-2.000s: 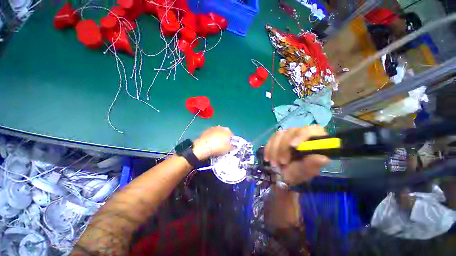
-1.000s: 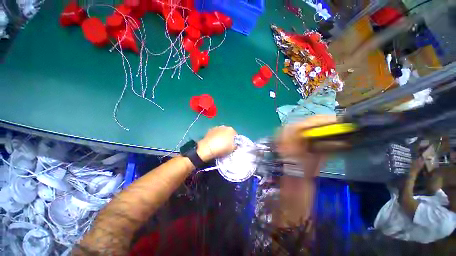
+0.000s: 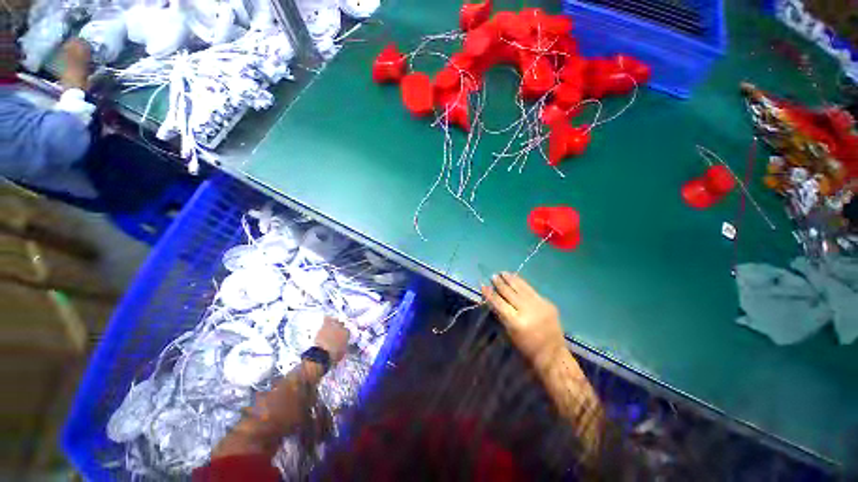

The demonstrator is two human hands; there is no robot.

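Observation:
A red cap [image 3: 555, 227] lies near the bench's front edge. Its thin cord [image 3: 532, 256] runs to my right hand [image 3: 523, 313] at the edge, and the cord's end comes out left of the fingers, which are closed on it. My left hand [image 3: 331, 341], with a dark watch at the wrist, is down in the blue bin among white round housings [image 3: 249, 361]. Its fingertips are hidden, so I cannot tell if it holds one.
Red caps with trailing cords lie heaped mid-bench [image 3: 538, 77]. A blue crate [image 3: 649, 42] stands behind them. A red cap pair [image 3: 707, 186], a pale cloth [image 3: 786, 301] and small parts lie right. Bundled white cables [image 3: 221, 89] and another person's arm [image 3: 42, 141] are at left.
The view has turned left. My left hand has left the white unit and moved into the bin. My right hand has let go of the black driver, now out of view, and moved to the cord.

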